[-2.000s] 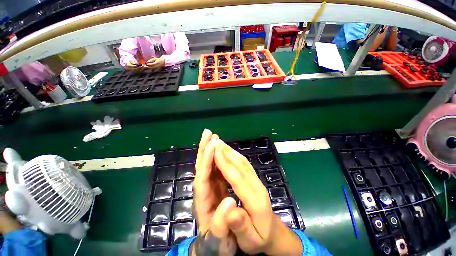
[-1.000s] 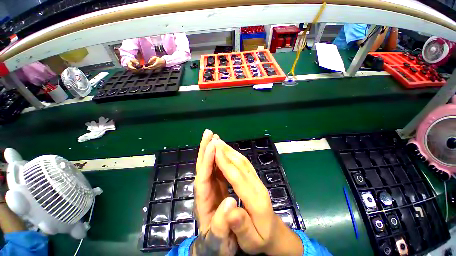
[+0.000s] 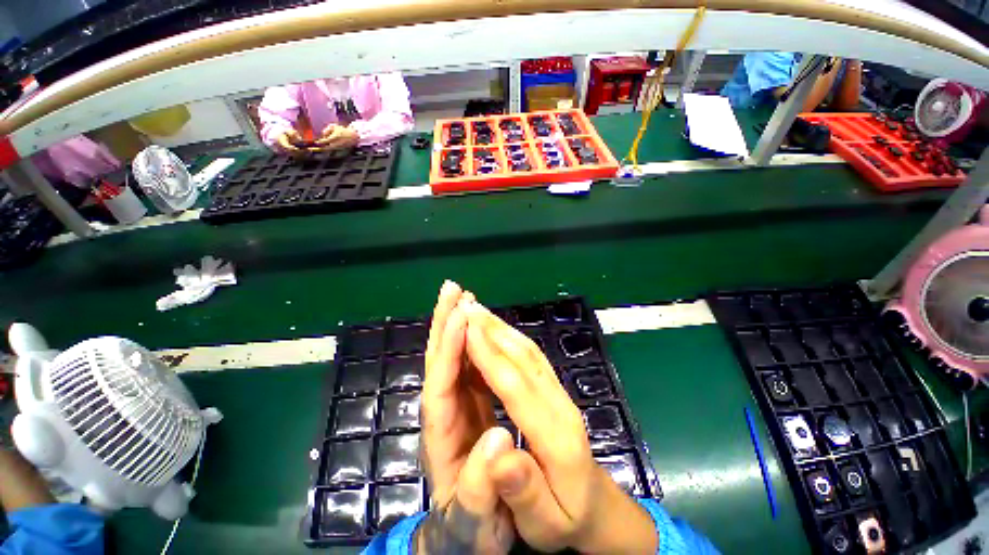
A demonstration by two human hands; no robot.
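My bare left hand (image 3: 447, 434) and my bare right hand (image 3: 542, 434) are pressed together palm to palm, fingertips up and touching, thumbs side by side. No object shows between them. They are above a shiny black blister tray (image 3: 352, 451) with square pockets, and hide its middle. Some pockets at its right side hold dark square pieces. A second black tray (image 3: 830, 374) lies to the right, with several small round and square pieces, some silver, one pinkish.
A white fan (image 3: 125, 407) stands left, a pink fan (image 3: 954, 293) right. A blue stick (image 3: 760, 461) lies beside the right tray. A white glove (image 3: 197, 282) is on the green belt. Beyond are an orange tray (image 3: 525, 183) and a person in pink (image 3: 374, 108).
The white glove has moved left along the belt. My hands have stayed in the same pose, and both near trays have not moved.
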